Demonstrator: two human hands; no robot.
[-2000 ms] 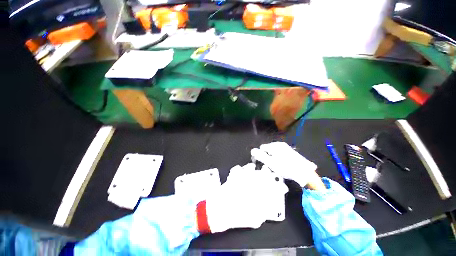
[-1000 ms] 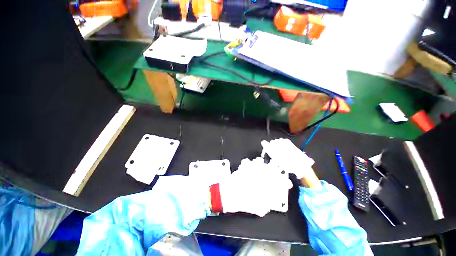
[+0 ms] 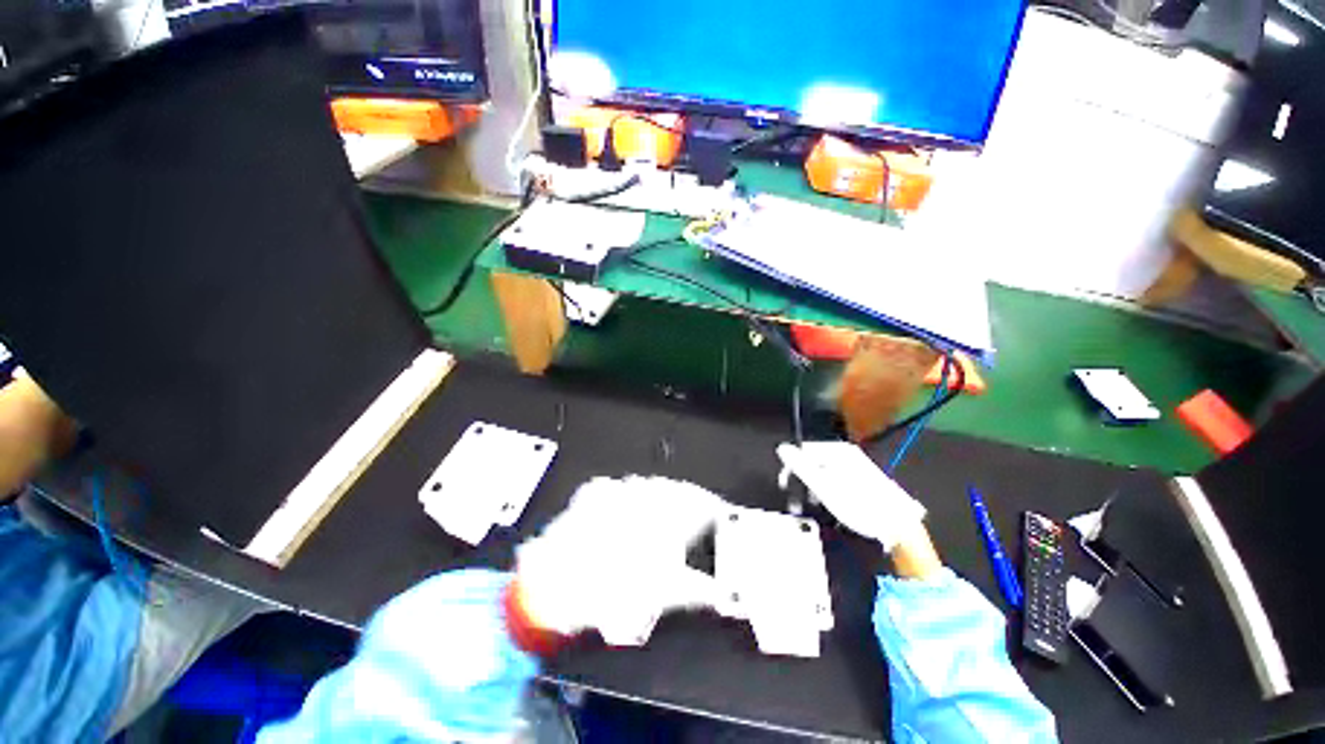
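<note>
Three flat white set-top boxes lie on the black mat: one at left [image 3: 488, 477], a middle one [image 3: 631, 631] mostly hidden under my left hand, and a right one [image 3: 770, 574] with dark corner dots. My left hand [image 3: 618, 552], gloved in white with a red cuff, is blurred over the middle box; its grip is hidden. My right hand [image 3: 857, 491], gloved in white, is just behind and right of the right box, with its fingertips by a dark cable end at that box's rear edge. Whether it grips the cable cannot be seen.
A blue pen [image 3: 995, 548], remote control [image 3: 1043, 586] and small black boxes [image 3: 1116, 664] lie at right. Black partitions [image 3: 218, 276] flank the mat. Behind stand a green shelf with a clipboard [image 3: 872, 271] and a blue-screen monitor [image 3: 785, 58]. A person's arm [image 3: 32, 429] shows at far left.
My left hand has moved left off the right box to the middle one, uncovering the right box. My right hand stays near the same spot. The view has tilted up, showing the blue monitor screen.
</note>
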